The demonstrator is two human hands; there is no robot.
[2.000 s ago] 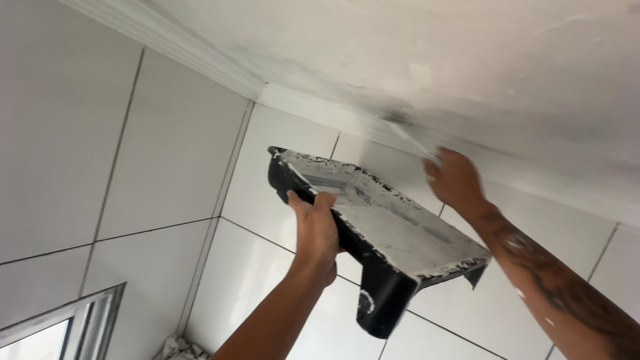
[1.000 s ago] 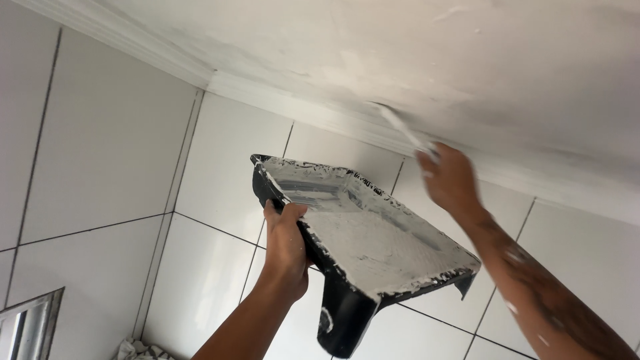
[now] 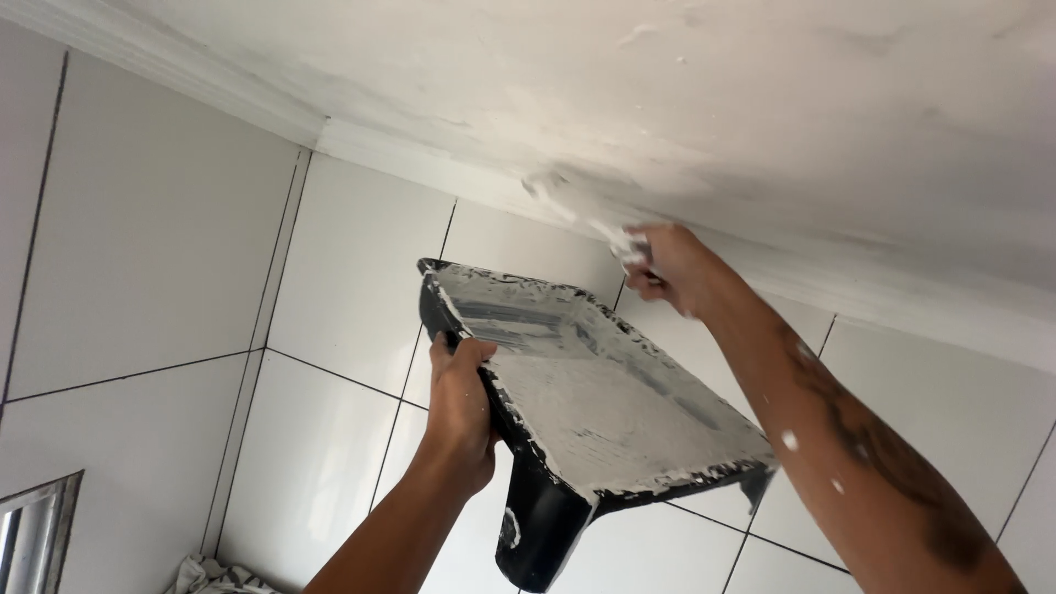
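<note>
My left hand (image 3: pixel 464 396) grips the near left edge of a black plastic paint tray (image 3: pixel 540 528), thumb over the rim. White paint coats the tray's inside and crusts its rim; the tray is tilted below the ceiling. My right hand (image 3: pixel 668 268) is closed around the handle of a paintbrush (image 3: pixel 582 210), blurred and smeared white. Its bristle end is up at the ceiling (image 3: pixel 742 99), by the cornice, above the tray. Whether the bristles touch the surface cannot be told. White spots dot my right forearm.
A white moulded cornice (image 3: pixel 396 148) runs between the ceiling and white tiled walls (image 3: pixel 338 264) with dark joints. At lower left is a metal-framed window (image 3: pixel 62 528). A patterned cloth (image 3: pixel 219 577) shows at the bottom edge. The ceiling has patchy grey areas and small raised specks.
The brush in my right hand has shifted against the ceiling and is now more blurred. My left hand keeps the same hold on the tray throughout.
</note>
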